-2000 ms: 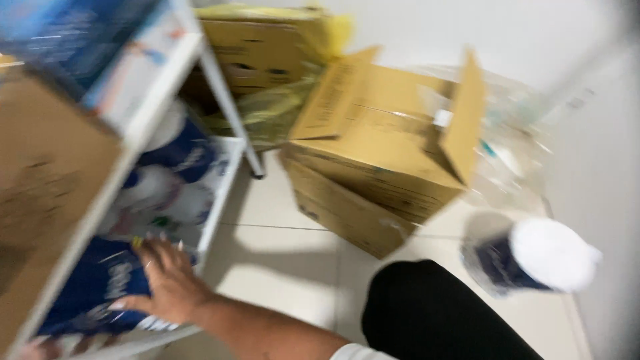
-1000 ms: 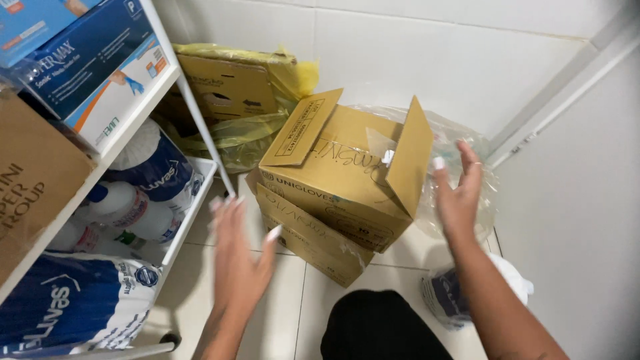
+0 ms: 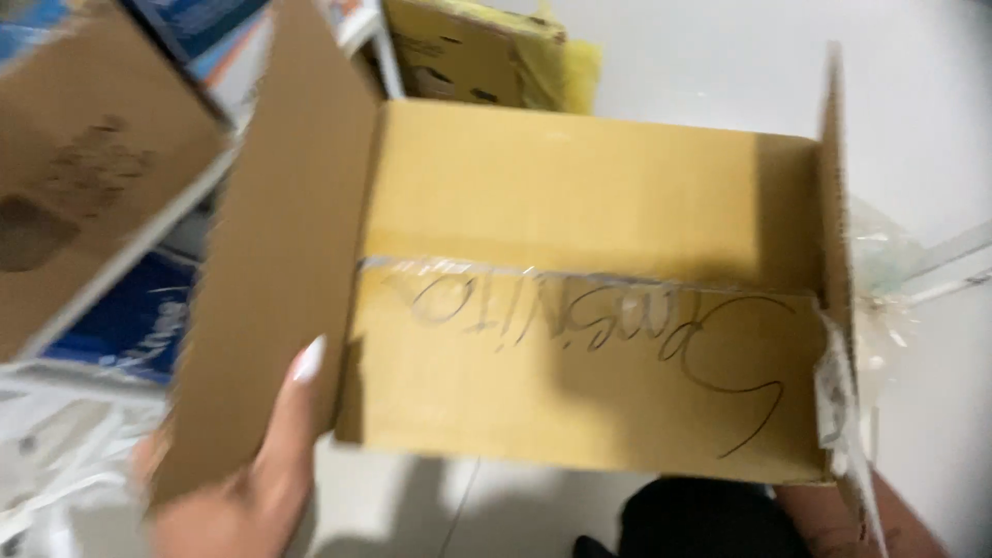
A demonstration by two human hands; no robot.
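A cardboard box [image 3: 589, 310] with handwriting and a strip of clear tape across its face fills the middle of the view, lifted above the floor. Its side flaps stand out at left and right. My left hand [image 3: 256, 465] grips the left flap [image 3: 263, 256], thumb on the inner side and fingers behind it. At the lower right my right forearm [image 3: 868, 511] shows beside the right flap [image 3: 833, 194]; the hand itself is hidden behind the box. A torn piece of clear plastic or label [image 3: 833, 387] hangs at the right flap.
On the left stands a white shelf unit [image 3: 174, 217] with a brown carton [image 3: 93, 155] and a blue package [image 3: 139, 310]. Behind the box is another carton [image 3: 457, 62] in yellow plastic. Clear plastic wrap [image 3: 880, 248] lies at right by the wall. White plastic [image 3: 70, 465] is at lower left.
Both hands were apart and off the boxes a second ago. The upper open box has come up from the box beneath it and closer to me, with my left hand now on its flap.
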